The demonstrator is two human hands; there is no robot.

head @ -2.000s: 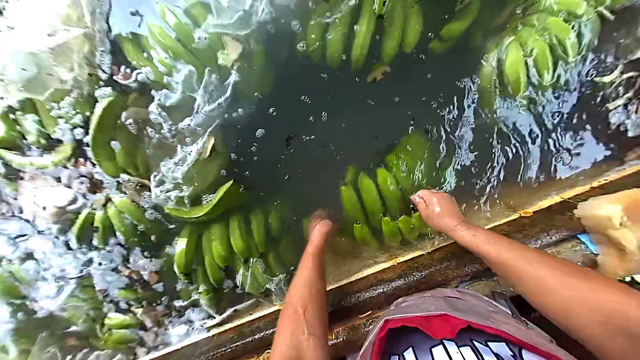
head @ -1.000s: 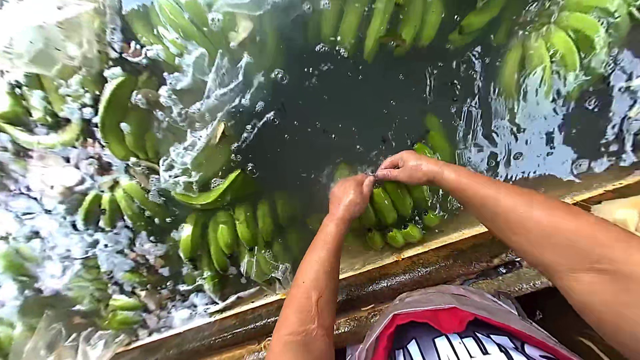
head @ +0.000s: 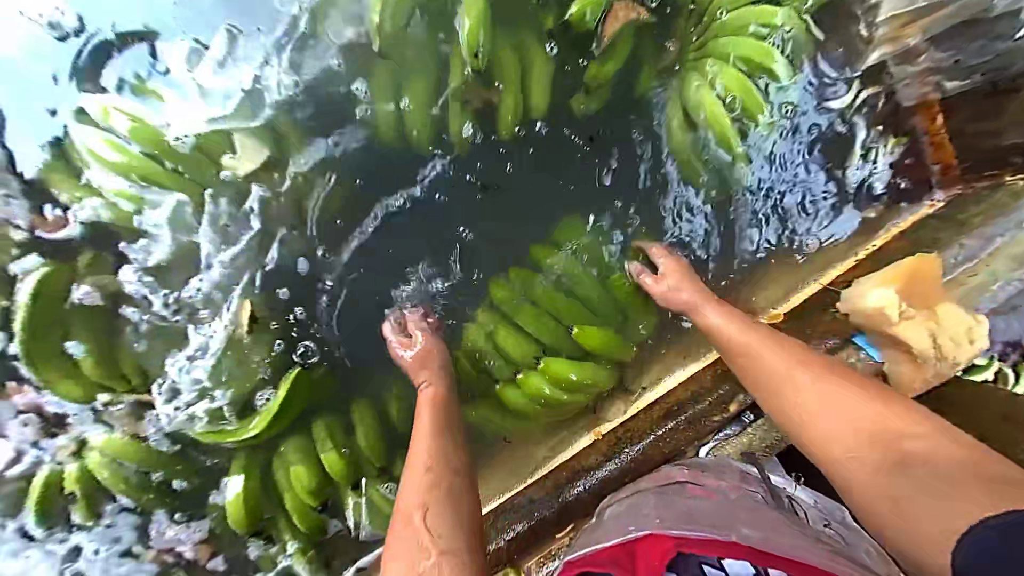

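Observation:
A hand of green bananas (head: pixel 552 320) lies mostly under the water, close to the tank's near wall, between my two hands. My left hand (head: pixel 416 344) dips into the water just left of it, with splashes around the fingers; the fingertips are blurred, and whether they hold anything is unclear. At the bunch's upper right, my right hand (head: pixel 666 276) is at the water surface with thumb and fingers apart. It holds nothing that I can see. More green bananas (head: pixel 304 464) float at the lower left, near my left forearm.
The tank's wet rim (head: pixel 640 400) runs diagonally in front of me. Beyond my hands float green bananas (head: pixel 504 72), with another bunch (head: pixel 720 88) at the upper right. Whitish foam (head: pixel 200 312) covers the left side. A yellowish sponge-like piece (head: pixel 916 320) rests outside the rim at right.
My hands were together over the bananas one second ago and are now apart, the left one to the left side and the right one to the right. More of the bunch between them shows.

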